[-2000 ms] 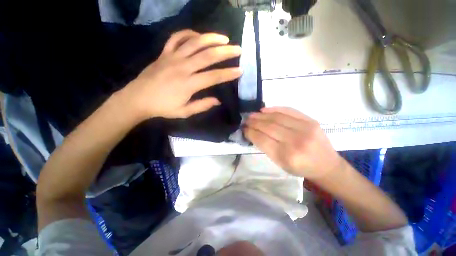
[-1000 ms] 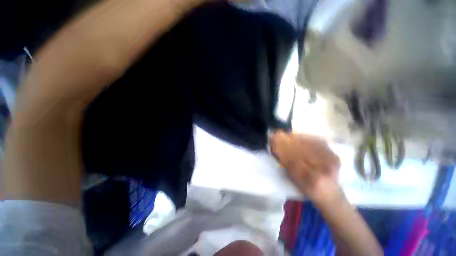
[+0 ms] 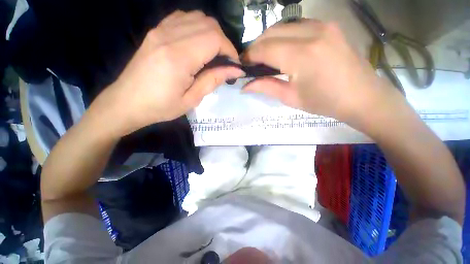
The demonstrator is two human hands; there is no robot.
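Observation:
My left hand [image 3: 180, 64] and my right hand [image 3: 304, 67] meet in front of the machine's needle area. Both pinch a narrow folded black fabric edge [image 3: 257, 70] between thumb and fingers. The black garment body [image 3: 118, 31] lies to the left of and behind my left hand and hangs over the table's front edge. A ribbed metal knob [image 3: 291, 12] shows just behind my right hand. The needle and presser foot are cut off or unclear at the top edge.
Shears [image 3: 379, 51] with yellow-brown handles lie right of my right hand, partly hidden by it. A printed ruler tape [image 3: 309, 124] runs along the table front. Blue [image 3: 372, 196] and red [image 3: 332, 178] baskets stand below. Grey-and-black fabric [image 3: 44, 113] lies at left.
The black fabric has been pulled and turned, and the grey strip seen earlier is out of sight. Both hands have come together at the black edge, and my right hand has moved up toward the needle area.

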